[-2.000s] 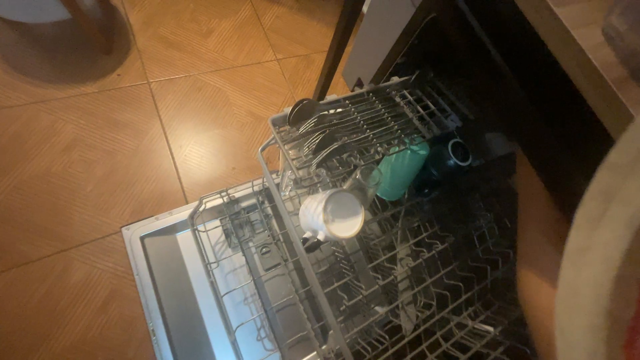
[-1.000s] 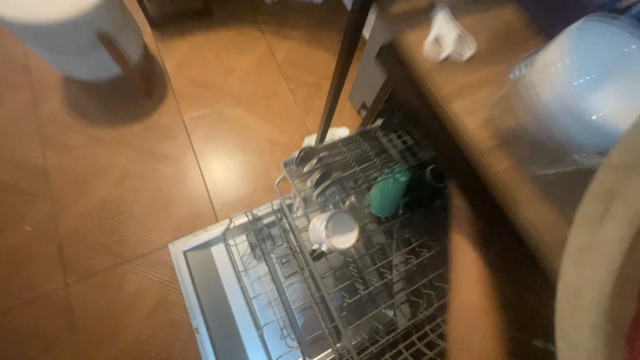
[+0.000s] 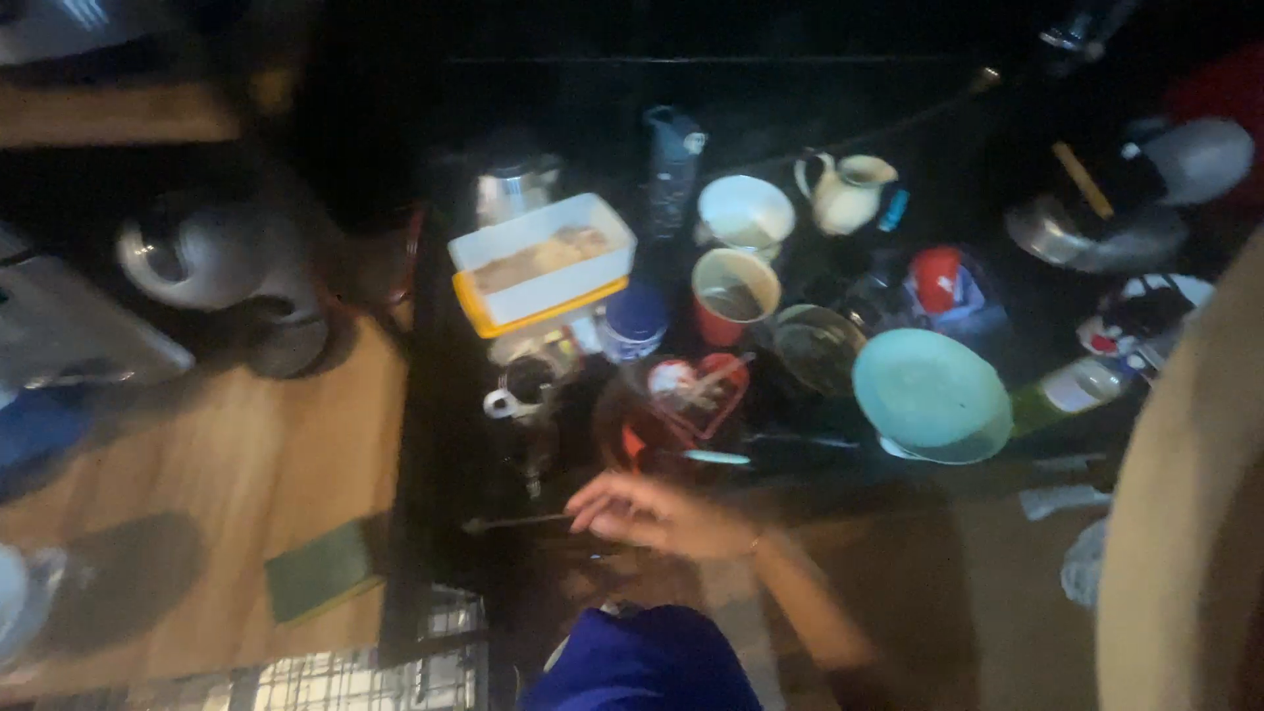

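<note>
My right hand (image 3: 657,515) reaches in from the lower right, blurred. Its fingertips pinch one end of a thin utensil (image 3: 518,521) that points left. Just above are a red heart-shaped dish (image 3: 726,405), a turquoise-handled utensil (image 3: 718,457) and a moka pot (image 3: 528,385). Further up stand a white food container with a yellow rim (image 3: 543,259), a blue-lidded jar (image 3: 634,321), a red cup (image 3: 719,321), a white bowl (image 3: 747,209) and a cream jug (image 3: 851,193). A large mint-green bowl (image 3: 933,390) is to the hand's upper right. My left hand is out of view.
At left, a wooden worktop (image 3: 247,464) holds a green sponge or cloth (image 3: 321,571) and a metal kettle-like vessel (image 3: 188,252). Part of the dishwasher rack (image 3: 365,681) shows below it. A pan (image 3: 1096,237) and a bottle (image 3: 1076,385) lie toward the right.
The view has swung from the dishwasher to the dark counter with its dishes. My right hand now shows with a thin utensil; earlier only part of an arm was visible at the right.
</note>
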